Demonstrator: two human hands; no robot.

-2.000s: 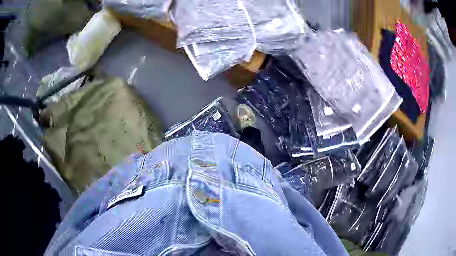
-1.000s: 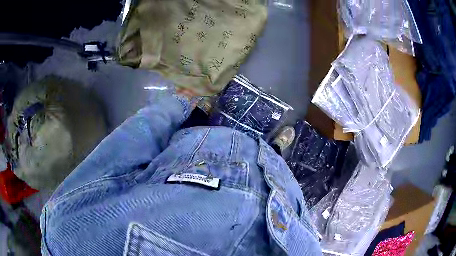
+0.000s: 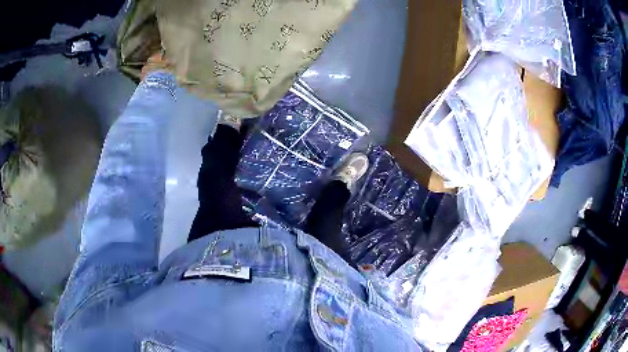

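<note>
My left hand (image 3: 153,67) is at the upper left, at the end of the stretched denim sleeve, closed on the edge of an olive woven sack (image 3: 241,51). The sack has black handwriting and is cut off by the top edge. Just below it, a bundle of dark bagged garments (image 3: 286,155) with a white crossed tie lies on the floor between my feet. I do not see my right hand; the jacket fills the lower middle.
More dark bagged garments (image 3: 385,206) lie beside my shoe. Pale bagged packs (image 3: 489,130) rest on cartons at the right, with dark denim (image 3: 592,89) behind. A pink garment (image 3: 492,330) lies on a lower carton (image 3: 527,275). A stuffed sack (image 3: 41,172) stands at the left.
My left hand now reaches further up and left, with the sack shifted up and left. More of the tied dark bundle shows. The view earlier swung from the cartons toward the sack.
</note>
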